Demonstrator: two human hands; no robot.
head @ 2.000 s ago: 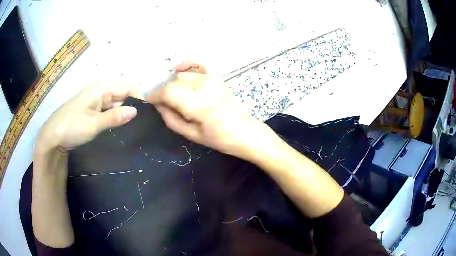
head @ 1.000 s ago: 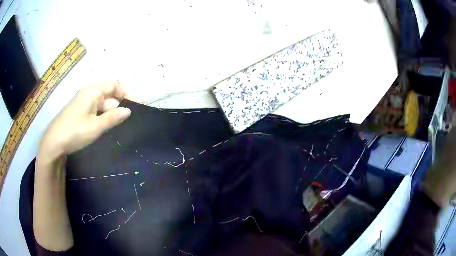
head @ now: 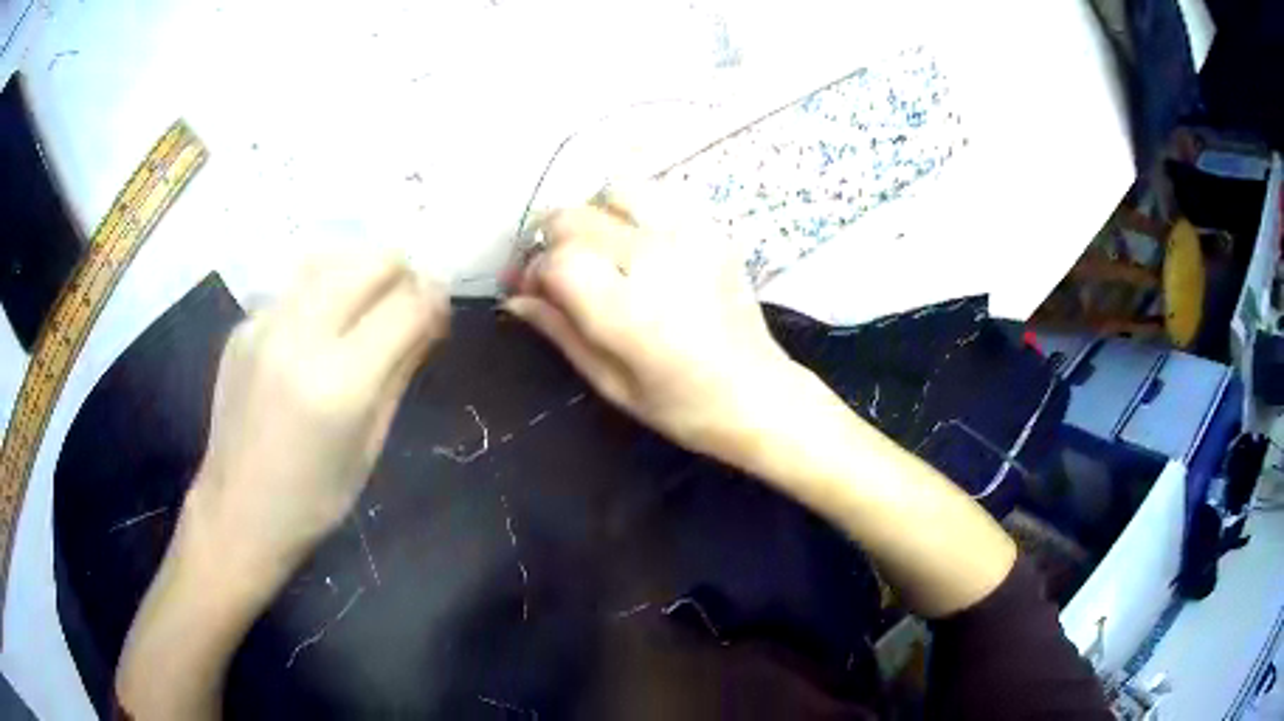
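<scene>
The dark garment piece (head: pixel 423 563), marked with white stitch lines and loops, lies over the table's near edge. My left hand (head: pixel 331 366) is blurred, with its fingers closed at the cloth's upper edge. My right hand (head: pixel 620 303) is at the same edge just to the right, fingertips pinched, with a small silvery glint on a finger. A thin dark thread (head: pixel 549 162) arcs up from the right fingertips over the pale table. Any needle is too small to tell.
A yellow-brown ruler (head: pixel 106 268) and a dark flat object (head: pixel 31 211) lie at the left. A speckled slab (head: pixel 845 155) lies behind my right hand. Boxes (head: pixel 1127 395) and a yellow round thing (head: pixel 1186 282) stand beyond the table at the right.
My right hand has come back from the far right to the cloth edge. My left hand has moved right along the edge, uncovering the cloth's left corner. The thread now arcs above.
</scene>
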